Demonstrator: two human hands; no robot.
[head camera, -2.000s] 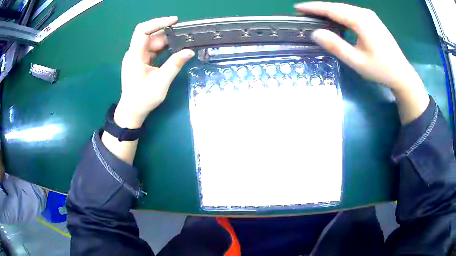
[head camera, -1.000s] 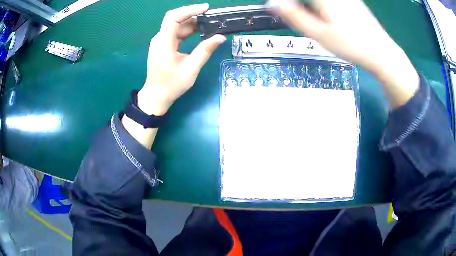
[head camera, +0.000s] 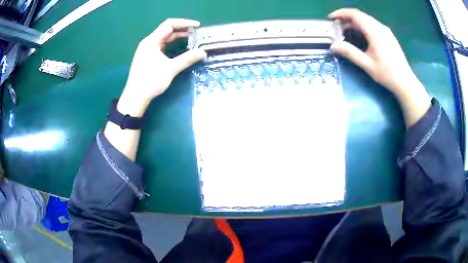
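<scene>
A long grey bar (head camera: 266, 32), light metallic with a row of small marks, is held level by its two ends just above the tray. My left hand (head camera: 156, 64) grips its left end between thumb and fingers. My right hand (head camera: 377, 56) grips its right end the same way. The clear blister tray (head camera: 267, 74) lies on the green surface, its upper pockets showing. A bright white sheet (head camera: 272, 144) covers the rest of it. The pale strip (head camera: 272, 55) above the tray is mostly hidden behind the bar.
A short-looking metallic bar (head camera: 58, 68) lies at the left on the green surface (head camera: 92, 102). White strips (head camera: 72, 21) and metal rails are at the upper left. White sheets (head camera: 450, 25) are at the right edge. Part of a person (head camera: 20, 203) and a blue object (head camera: 56, 213) show at lower left.
The bar now shows a lighter face instead of the dark one. My right hand, blurred over the bar one second ago, is now at its right end. The view has shifted, and the tray appears further left.
</scene>
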